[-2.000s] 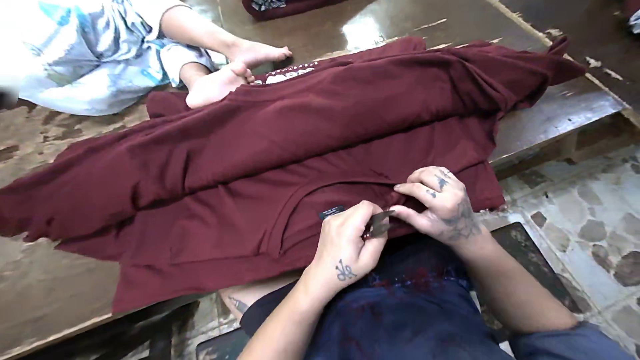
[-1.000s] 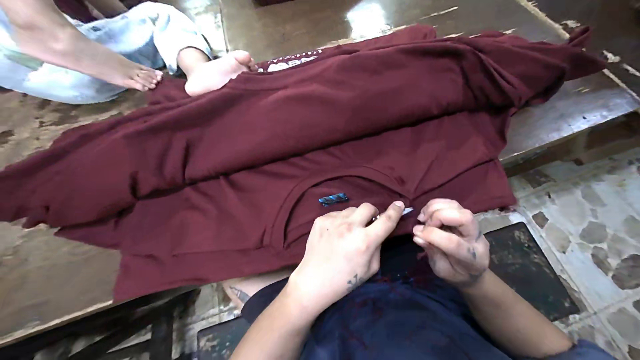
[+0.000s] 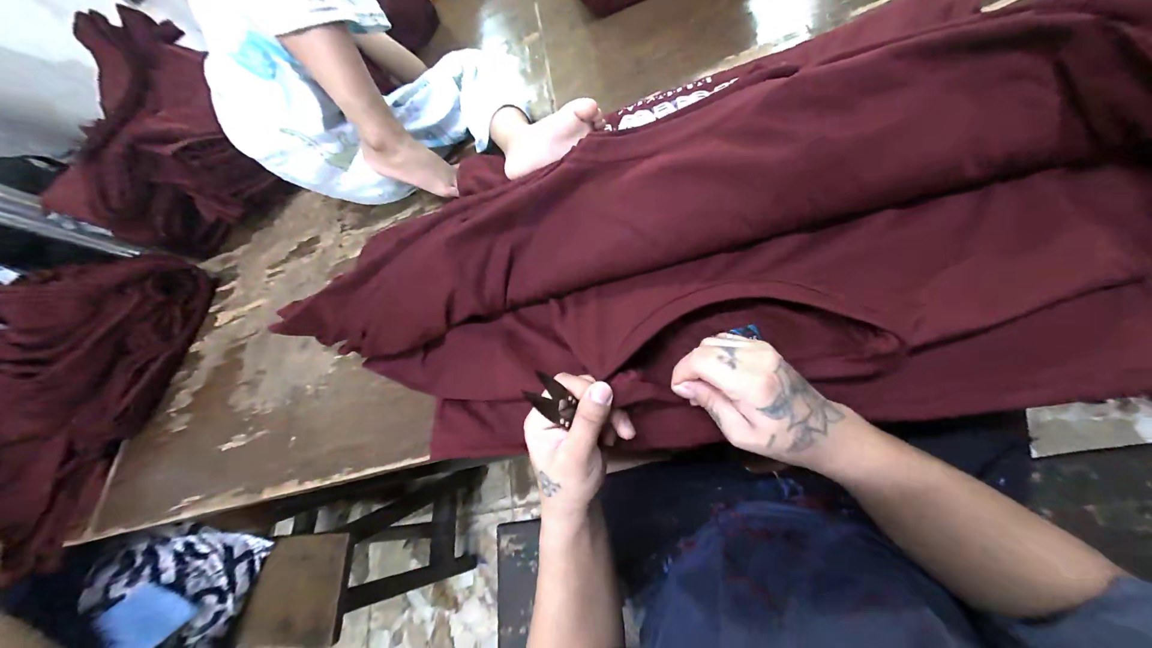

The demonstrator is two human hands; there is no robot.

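Note:
A maroon shirt [image 3: 774, 207] lies spread over the worn table, its curved neckline [image 3: 756, 292] close to me. Near the left end of that neckline, my left hand [image 3: 576, 432] holds dark thread snips [image 3: 556, 402], blades apart and pointing up and left, while its thumb and fingers meet at the fabric edge. Just inside the neckline opening is my right hand [image 3: 751, 391], fingers curled with thumb and forefinger together; whether it pinches a thread or cloth cannot be told. A small blue label [image 3: 745, 332] shows behind its knuckles.
A person's bare feet [image 3: 551, 139] rest against the shirt's far edge. Piles of maroon garments [image 3: 162, 144] lie at the left. A wooden stool [image 3: 292, 589] and patterned cloth [image 3: 193, 576] are below the worn wooden table [image 3: 297, 414].
The view has swung left, bringing the maroon piles into sight. My left hand has moved to the neckline's left end; earlier both hands were at its right end.

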